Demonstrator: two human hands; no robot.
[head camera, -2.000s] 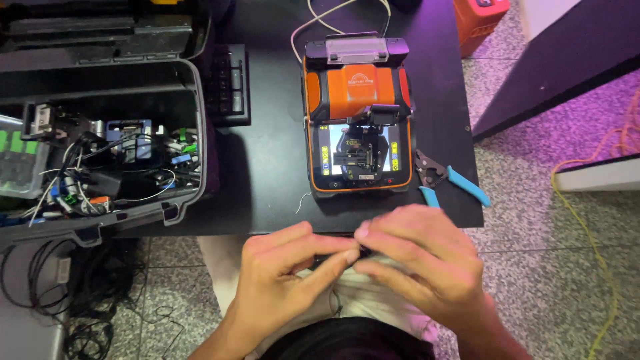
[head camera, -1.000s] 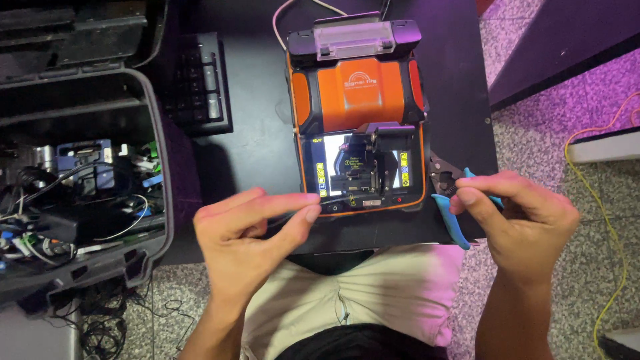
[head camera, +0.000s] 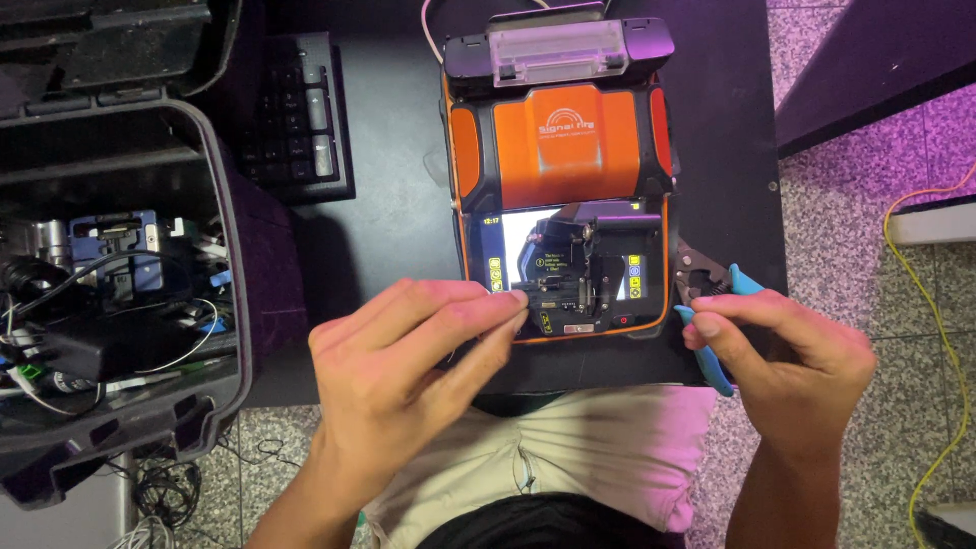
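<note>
An orange and black fusion splicer (head camera: 568, 145) stands on the black table, its clear-windowed cover raised and its screen lit. On the splicer's front part lies a dark fiber cleaver (head camera: 587, 282). My left hand (head camera: 412, 366), fingertips pinched, is over the splicer's lower left corner. My right hand (head camera: 778, 358) also pinches thumb and forefinger, over the blue-handled fiber stripper (head camera: 713, 286) at the splicer's right. A faint thin line, seemingly a fiber, runs between the two hands; which fingertips grip it is hard to tell.
An open black hard case (head camera: 229, 305) at the left holds cables, connectors and a blue device (head camera: 118, 252). Behind it is a black keyboard (head camera: 305, 122). A white cable (head camera: 428, 30) runs behind the splicer; a yellow cable (head camera: 934, 290) lies on the floor at the right.
My hands were close together in front of the splicer two seconds ago, then moved apart. My left hand has since moved right, onto the splicer's front corner. The view has come nearer.
</note>
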